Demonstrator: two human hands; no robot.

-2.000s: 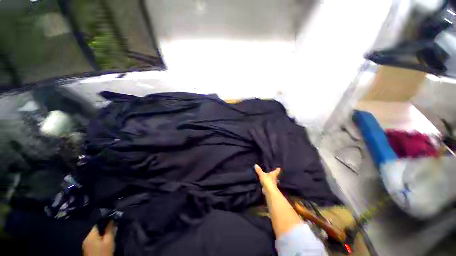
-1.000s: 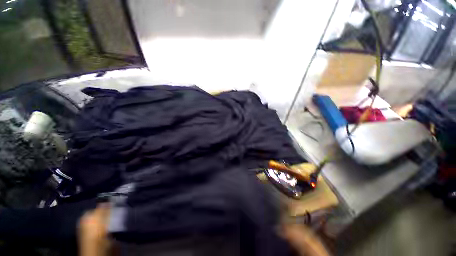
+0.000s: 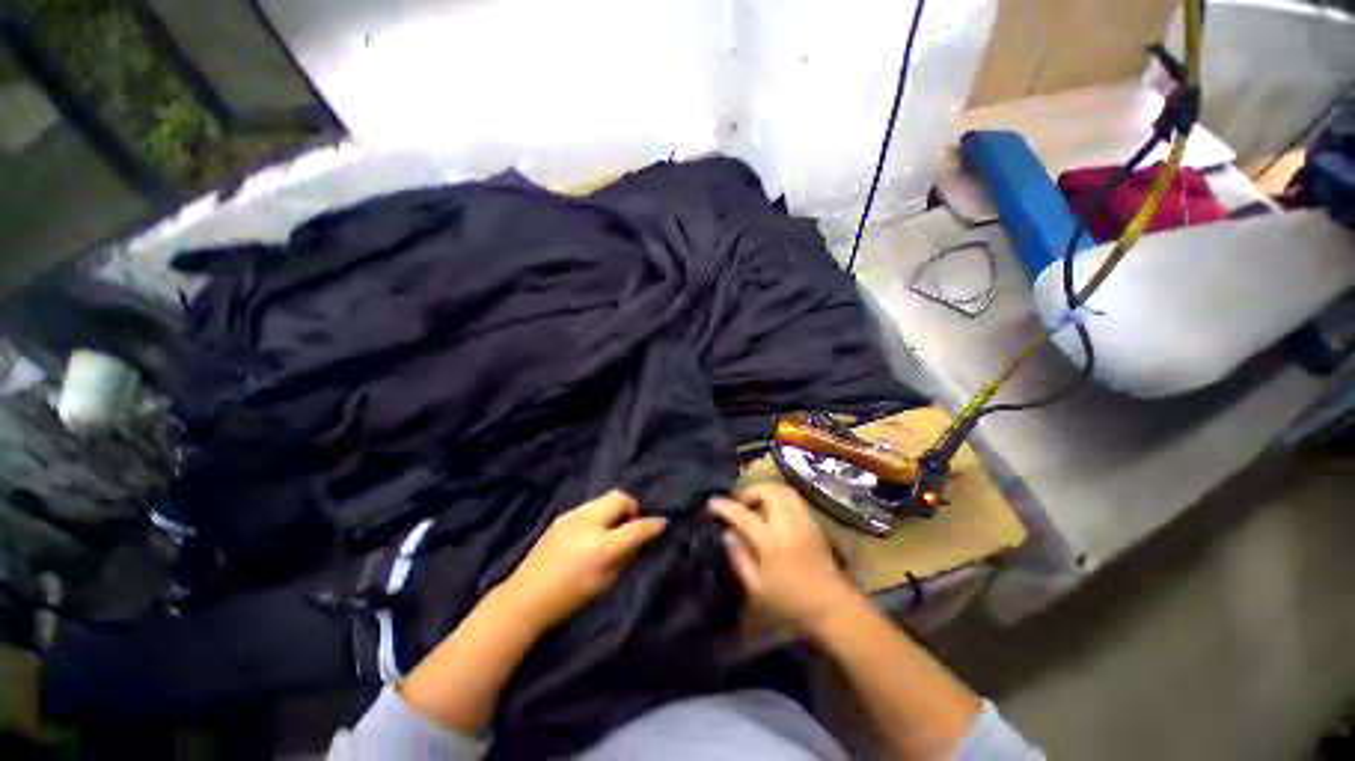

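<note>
A dark, wrinkled garment (image 3: 654,610) lies bunched in front of me. My left hand (image 3: 583,558) grips its cloth between thumb and fingers. My right hand (image 3: 773,550) grips the cloth just to the right of it. The fingertips of both hands are partly hidden in the folds. The iron (image 3: 850,473), with an orange-brown handle and shiny metal body, rests on the tan iron rest (image 3: 951,528) to the right of my right hand. White stripe trim (image 3: 392,580) shows on dark cloth to the left of my left arm.
A large dark garment pile (image 3: 431,312) lies behind my hands. The yellow iron cord (image 3: 1132,223) hangs from above at the right. The grey bench (image 3: 1025,431) holds a blue block (image 3: 1025,193), a wire triangle (image 3: 956,280), a white padded form (image 3: 1204,305) and dark red cloth (image 3: 1144,201).
Both hands have come together at the middle on the dark cloth, from wide apart. The cloth between them has been gathered up. The view has shifted, and the iron stays on its rest.
</note>
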